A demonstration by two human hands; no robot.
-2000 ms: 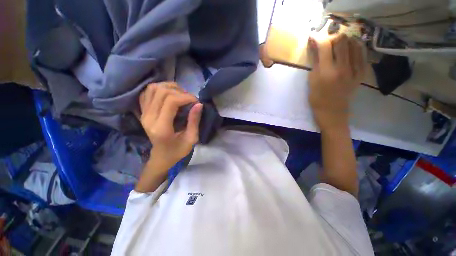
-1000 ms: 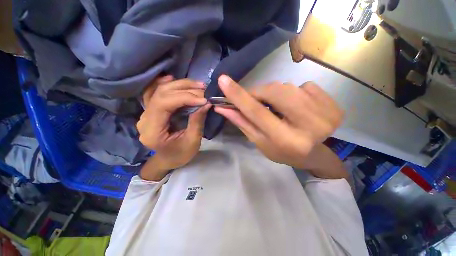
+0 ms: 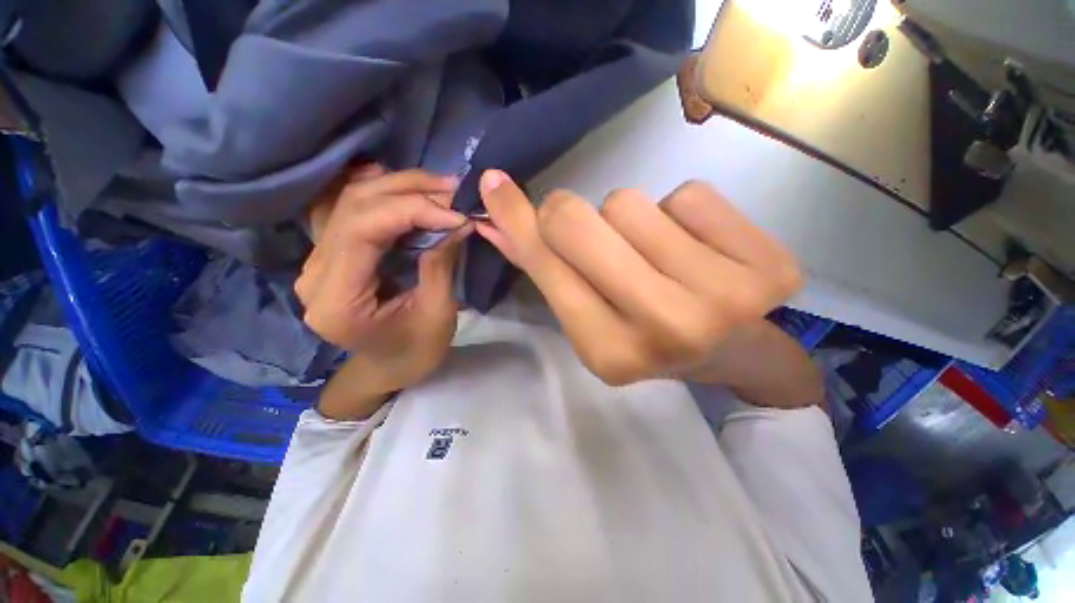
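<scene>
A grey garment (image 3: pixel 318 94) lies in folds over the upper left, with a darker navy panel (image 3: pixel 578 112) joined to it. My left hand (image 3: pixel 383 265) pinches the garment's edge between thumb and fingers. My right hand (image 3: pixel 642 277) meets it there, its thumb and index fingertips touching the same spot on the cloth. A thin dark sliver shows between the fingertips; whether it is the snips or cloth I cannot tell. Small white marks show on the grey cloth just above the fingertips.
The sewing machine's tan bed plate (image 3: pixel 802 106) is lit at the upper right. The white table edge (image 3: pixel 872 277) runs down to the right. A blue plastic crate (image 3: pixel 130 365) holding grey cloth is at the left. Yellow-green cloth (image 3: pixel 165 580) lies at the lower left.
My right hand has come from the machine's needle area to my left hand at the cloth. A metal blade seen between its fingers a second ago is now mostly hidden.
</scene>
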